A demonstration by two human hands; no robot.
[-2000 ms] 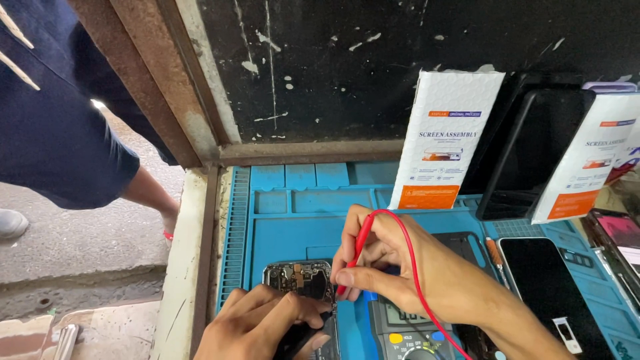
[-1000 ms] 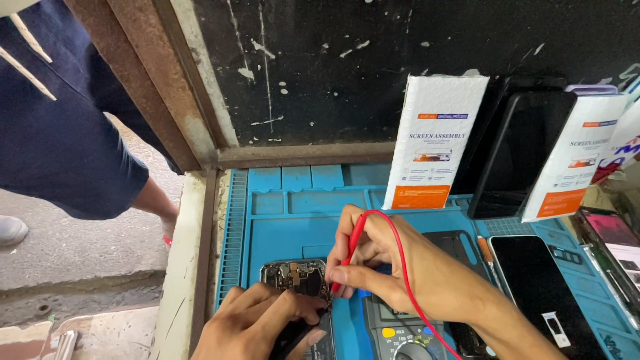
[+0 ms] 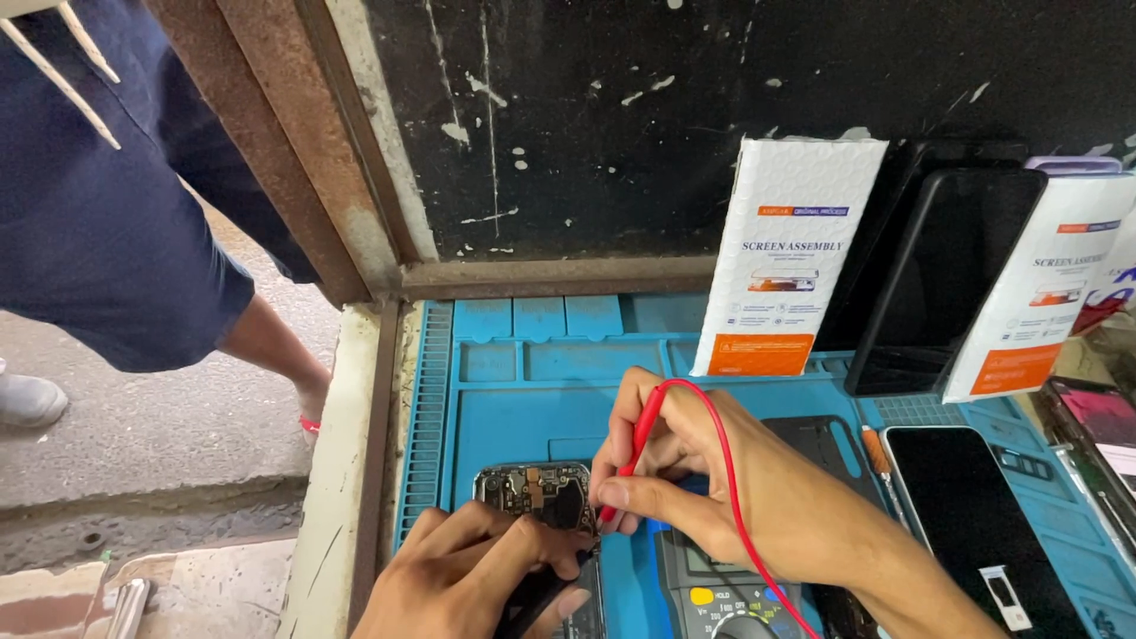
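An opened smartphone (image 3: 532, 488) with its circuit board bare lies on a blue silicone repair mat (image 3: 515, 413). Over its lower part is my left hand (image 3: 484, 568), holding a black object, perhaps a probe, that is mostly covered by the fingers. My right hand (image 3: 701, 479) pinches a red multimeter probe (image 3: 646, 435), tilted, its tip at the phone's right edge beside my left fingertips. Whether the tip touches the board cannot be told. The probe's red cable loops over my right hand. A digital multimeter (image 3: 710, 595) sits partly under my right wrist, its display largely hidden.
White screen-assembly boxes (image 3: 781, 266) and a black phone (image 3: 950, 275) stand upright at the back. Right of my forearm lie a phone (image 3: 958, 497), a SIM tray piece (image 3: 1003, 596) and a screwdriver (image 3: 874, 450). A metal frame (image 3: 377, 426) borders the mat's left; a person (image 3: 106, 222) stands beyond.
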